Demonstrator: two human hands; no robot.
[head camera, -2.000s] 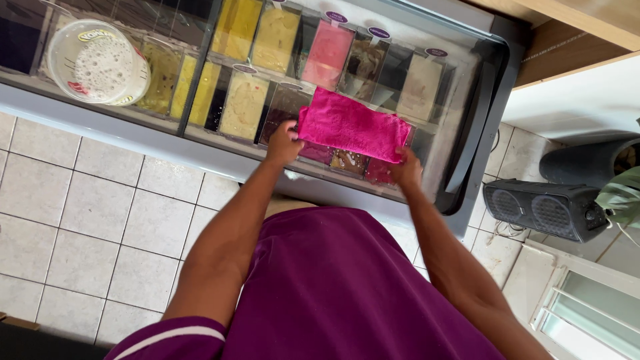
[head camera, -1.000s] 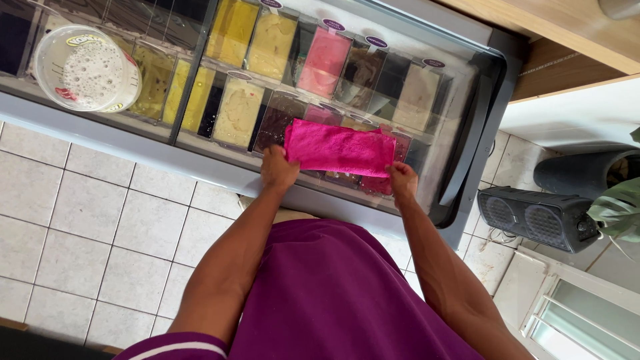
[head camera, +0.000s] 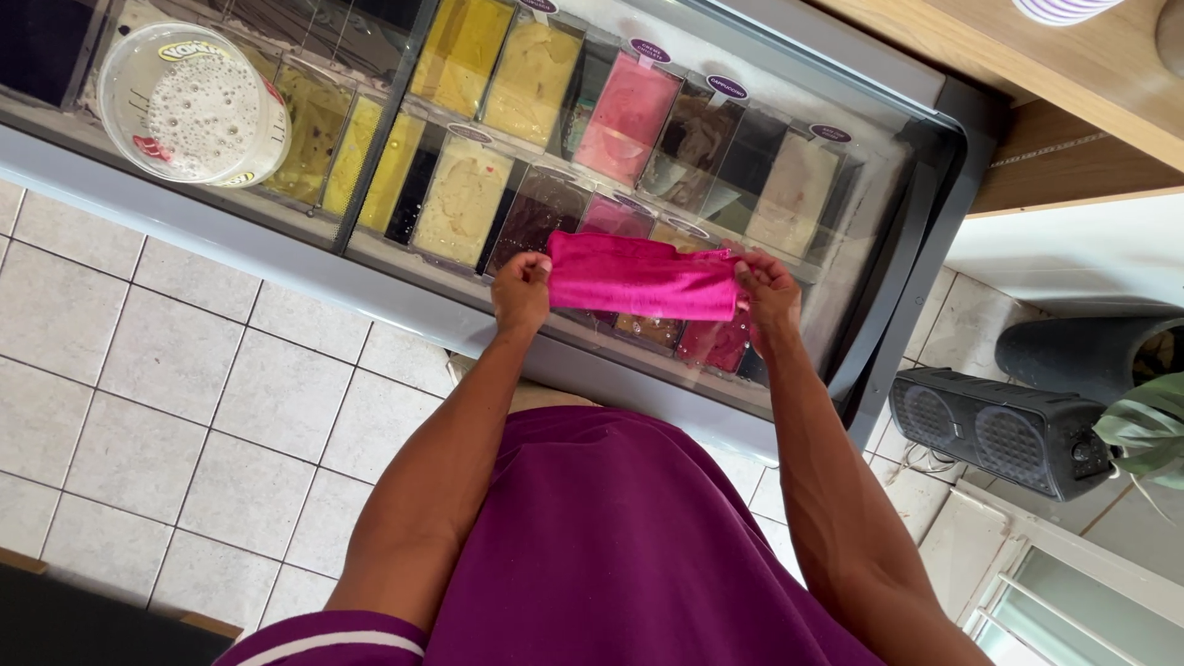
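A folded bright pink cloth (head camera: 643, 277) is stretched between my two hands above the glass lid of an ice cream display freezer (head camera: 407, 277). My left hand (head camera: 523, 289) pinches its left end, and my right hand (head camera: 770, 289) grips the right end. Water drops dot the glass around the cloth. Through the glass show tubs of ice cream, among them a pink one (head camera: 627, 118) and a pale yellow one (head camera: 462, 199). Toward the left end of the lid stands a clear plastic bucket (head camera: 194, 106) with foamy liquid in it.
A wooden shelf (head camera: 1101, 83) with a striped cup juts in at the upper right. On the tiled floor (head camera: 185, 370) to the right are a black speaker (head camera: 999, 430), a dark pot (head camera: 1091, 351) and a leafy plant (head camera: 1147, 425). The freezer's raised dark end frame (head camera: 902, 268) borders the glass.
The cloth, held wider and nearer the freezer's lid edge two seconds ago, is now a narrower folded strip. Both hands have kept hold of its ends.
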